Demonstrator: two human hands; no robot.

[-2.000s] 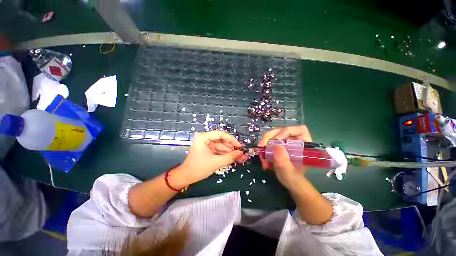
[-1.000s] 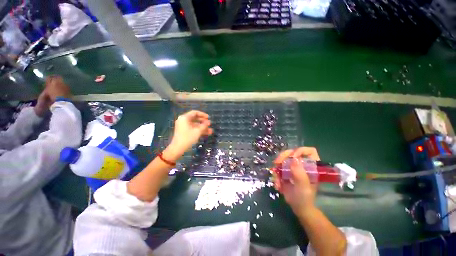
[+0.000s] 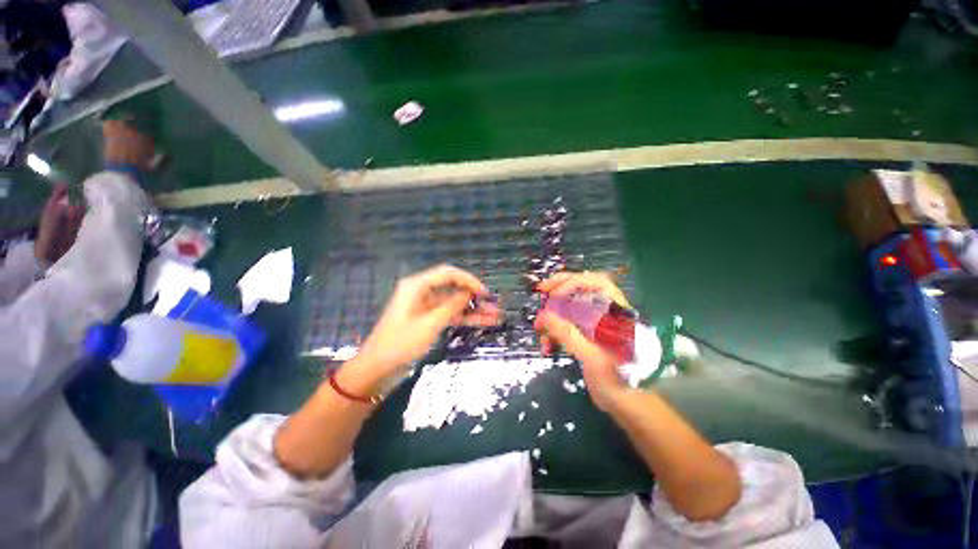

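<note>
My right hand (image 3: 584, 327) is closed around the glue syringe (image 3: 613, 330), a clear barrel of red fluid with white tissue and a green fitting at its rear. My left hand (image 3: 434, 311) is over the near part of the parts tray, fingertips pinched near a small dark thing, blurred; whether it is held cannot be told. The clear-grey parts tray (image 3: 370, 236) lies under both hands. Small dark shiny components (image 3: 551, 231) are heaped in a line on its right side. White bits (image 3: 461, 395) lie heaped at its near edge.
At left are a blue-capped white bottle (image 3: 177, 356) on a blue holder and white tissue (image 3: 266, 279). At right are a blue dispenser box (image 3: 920, 327) and a carton (image 3: 874, 210). Another person's sleeve (image 3: 91, 257) is at far left. A belt rail (image 3: 483, 168) crosses behind the tray.
My left hand has moved right and nearer me, close to the right hand. The syringe has tilted, its rear now lower in the picture. The neighbour's hand has shifted. The camera view has shifted too.
</note>
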